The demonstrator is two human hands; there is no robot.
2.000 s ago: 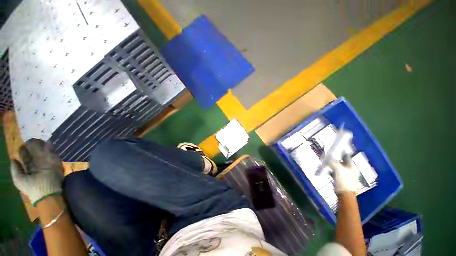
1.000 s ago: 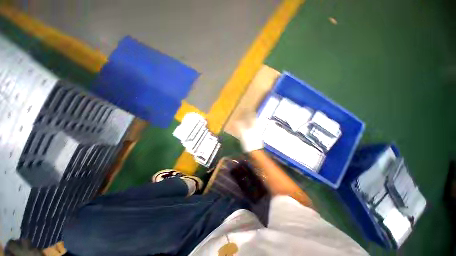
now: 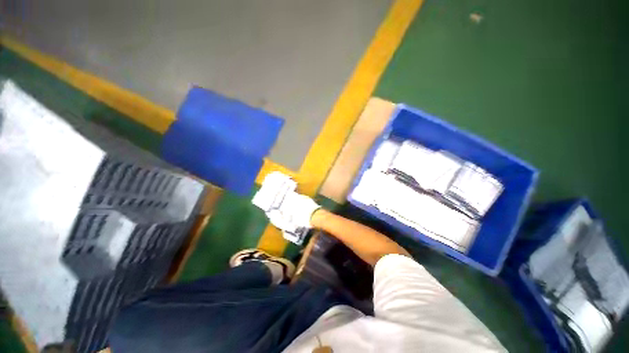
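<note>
My right hand [image 3: 300, 211], in a white glove, is on the small pile of pale plates [image 3: 275, 191] on the floor beside my shoe. Its fingers blend with the white plates, so I cannot tell whether it grips one. The right blue tote [image 3: 445, 256] holds pale plates [image 3: 426, 165] in rows. The large stack [image 3: 34, 227] of slotted parts with a pale top stands at the left, with a small block of fitted pairs [image 3: 96, 241] at its near corner. Only a small greyish bit of my left hand [image 3: 59, 347] shows at the bottom left edge.
A flat blue sheet [image 3: 224, 138] lies on the floor beyond the stack. A cardboard pad [image 3: 358, 148] lies beside the right tote. Another blue tote [image 3: 534, 303] with grey and pale parts stands at the lower right. A wrapped box [image 3: 318, 265] is beside my leg, partly under my arm.
My right hand has moved from inside the right tote, past its near-left edge, to the floor pile. The view has turned rightward, and my left hand has dropped almost out of the picture.
</note>
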